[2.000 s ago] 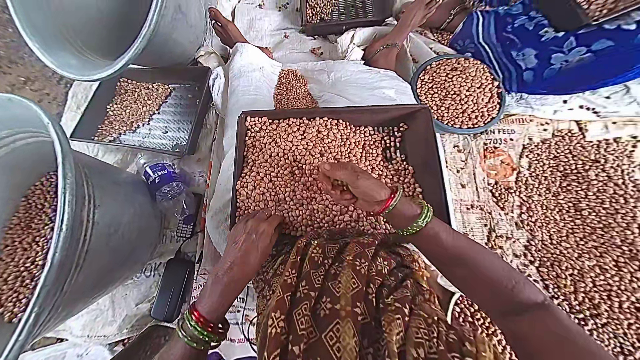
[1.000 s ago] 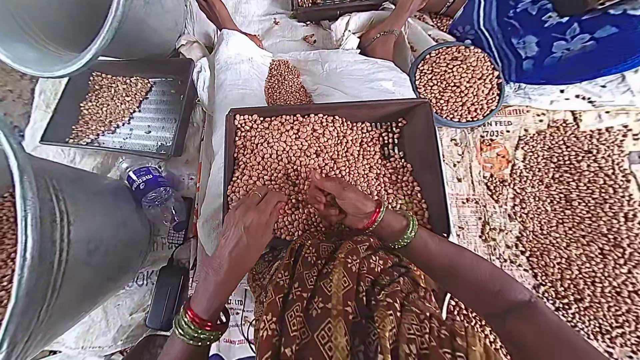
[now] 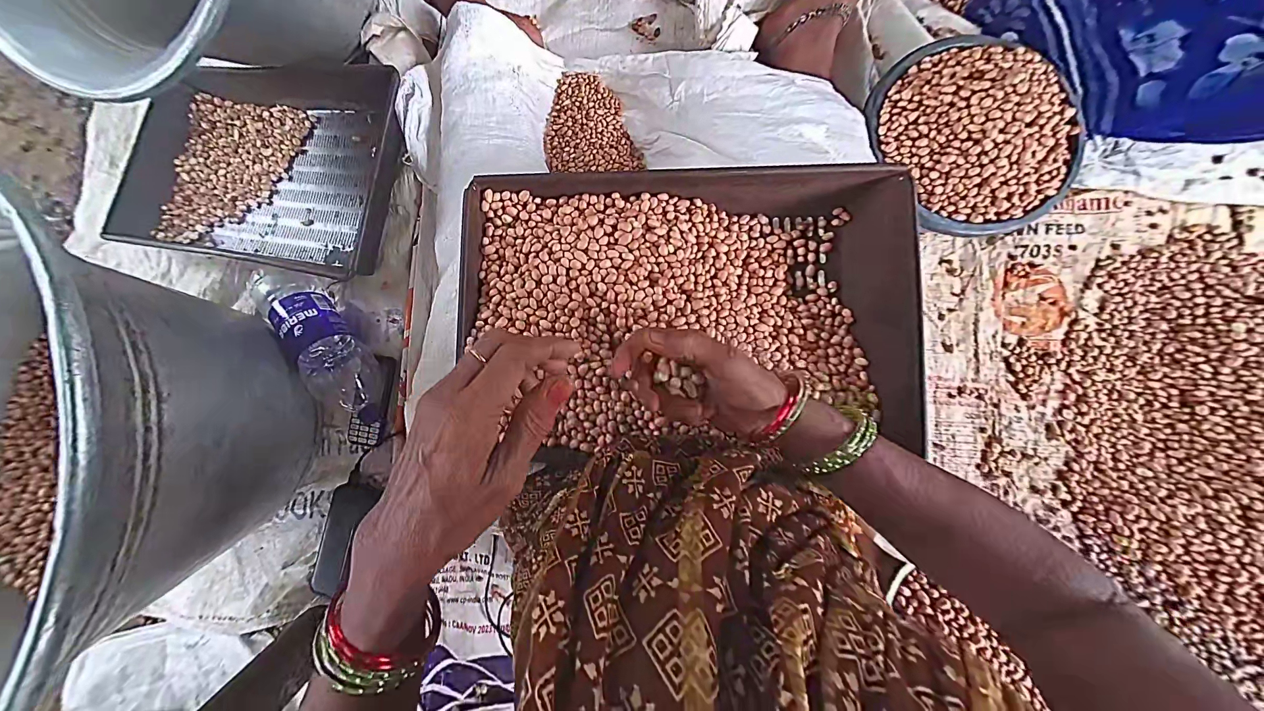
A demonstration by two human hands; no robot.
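A dark rectangular tray [image 3: 894, 296] stands in front of me, mostly covered with reddish-brown nuts or beans [image 3: 632, 267]; its slotted bottom shows at the upper right. Over the tray's near left part, my left hand [image 3: 484, 415] is bent with the thumb and fingers apart, its fingertips near the nuts; whether it holds any cannot be told. My right hand [image 3: 706, 380], to the right of it, is curled around several paler nuts [image 3: 679, 377] in its palm. A small gap lies between the two hands. Patterned brown cloth covers my lap at the near edge.
Metal buckets [image 3: 188, 425] stand at left, beside a plastic bottle [image 3: 316, 336], a keypad phone [image 3: 365, 427] and a black device [image 3: 341, 538]. A second tray [image 3: 380, 178] lies upper left. A round tub [image 3: 874, 128] of nuts and another person's foot [image 3: 805, 39] are beyond; nuts [image 3: 1175, 425] spread at right.
My left hand has lifted from the tray's near left edge and come closer to my right hand. My right hand has turned, so the nuts in its palm now show.
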